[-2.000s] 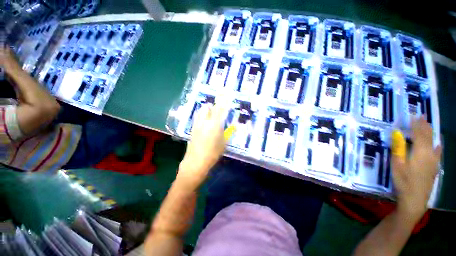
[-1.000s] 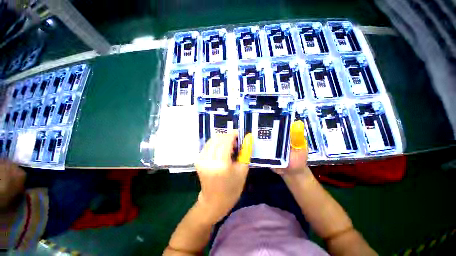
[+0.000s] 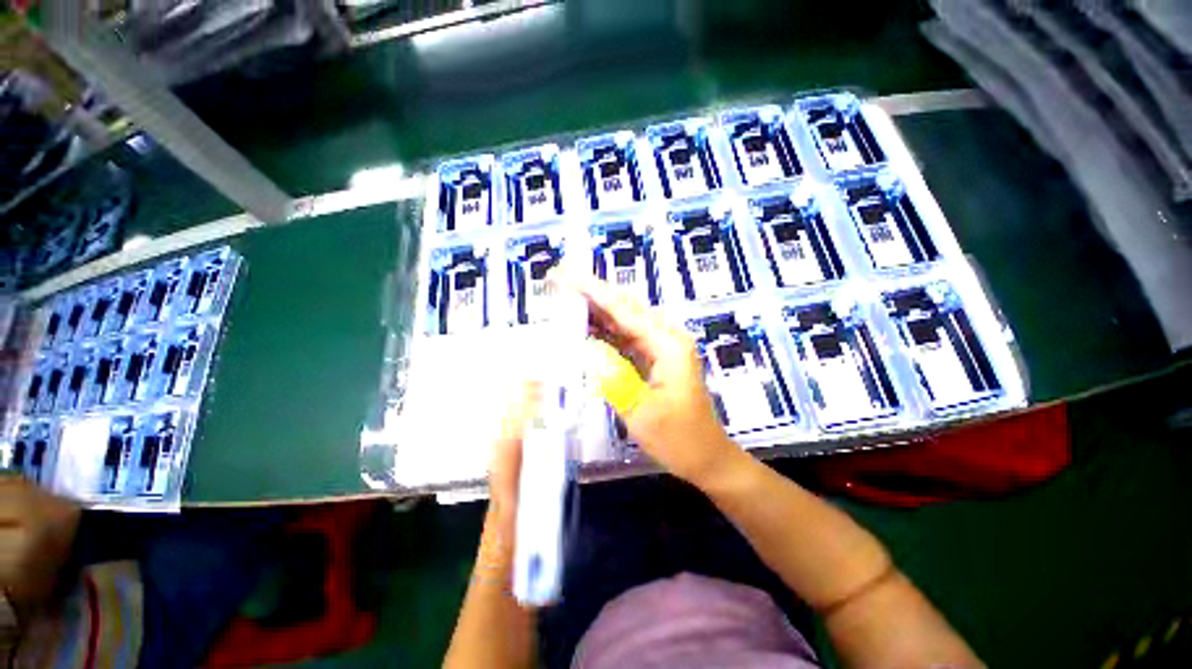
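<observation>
A clear blister pack (image 3: 540,497) is held upright and seen nearly edge-on, as a pale blurred strip over the tray's front edge. My left hand (image 3: 507,451) is closed on its left side, partly hidden behind it. My right hand (image 3: 667,399), yellow cot on the thumb, is at the pack's upper right; blur hides whether it grips. The large carrier tray (image 3: 451,412) holds rows of packs with white-and-black parts. Its front left shows bare white; part of its front row is hidden by my hands.
A neighbouring tray (image 3: 85,451) of similar packs lies at left, with another person's hand (image 3: 33,529) near it. Metal frame posts (image 3: 196,137) stand at upper left. Grey-white stacked sheets (image 3: 1072,144) are at upper right. Red stools (image 3: 941,457) are below the bench.
Two face-up packs were in my hands at the front row; now they show as one edge-on strip, lower and further left. More white backing shows at front left. The view has shifted.
</observation>
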